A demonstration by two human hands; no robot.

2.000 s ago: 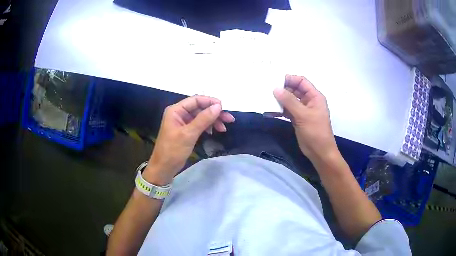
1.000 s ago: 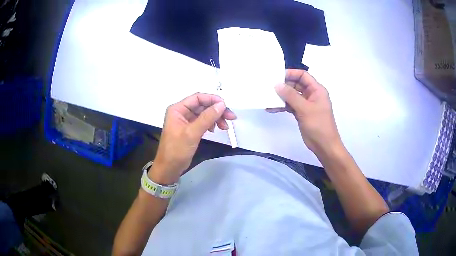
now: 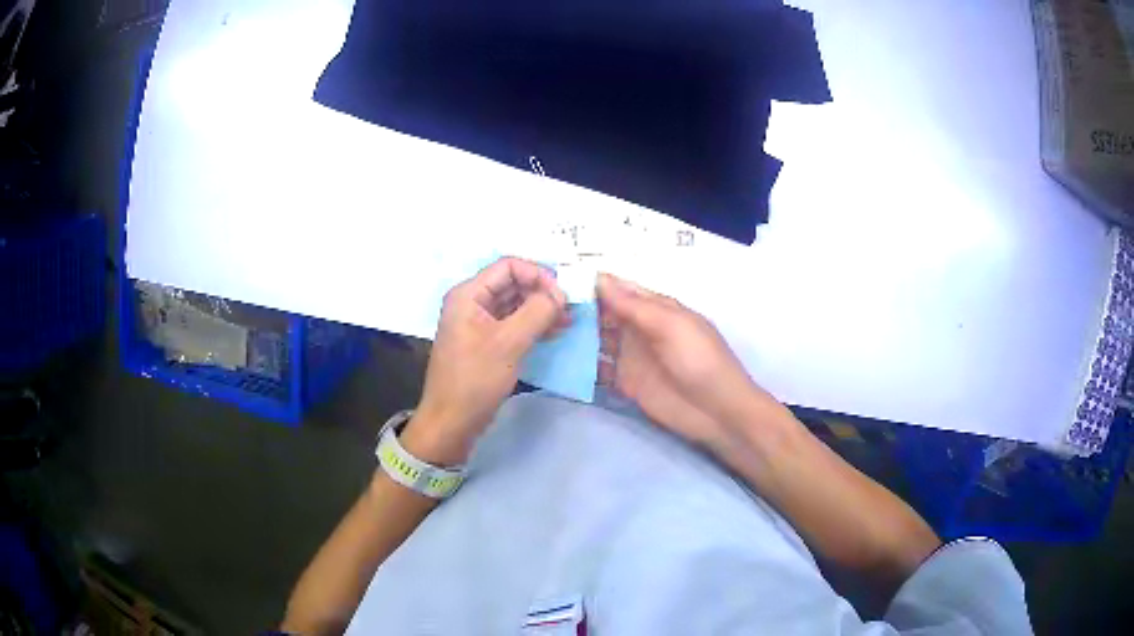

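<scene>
A dark garment (image 3: 560, 99) lies spread on the white tabletop, with a thin pale string loop (image 3: 536, 165) at its lower edge. My left hand (image 3: 491, 329) has thumb and fingers closed on a pale blue piece, cloth or paper (image 3: 567, 358), that hangs at the table's front edge. My right hand (image 3: 672, 367) is beside its right edge, thumb up and fingers extended; whether it grips anything is unclear. White tags with small print (image 3: 634, 230) lie between the garment and my hands, their outlines lost in glare.
A cardboard box (image 3: 1089, 106) stands at the right, with a sheet of purple round stickers (image 3: 1107, 360) along the right table edge. A blue crate (image 3: 212, 395) with clear bagged items is below the table at left. Another blue crate (image 3: 1038, 497) is below at right.
The white card that stood between my hands no longer shows over the garment; a pale blue piece now shows there. My right hand has moved left and down, close to my left hand.
</scene>
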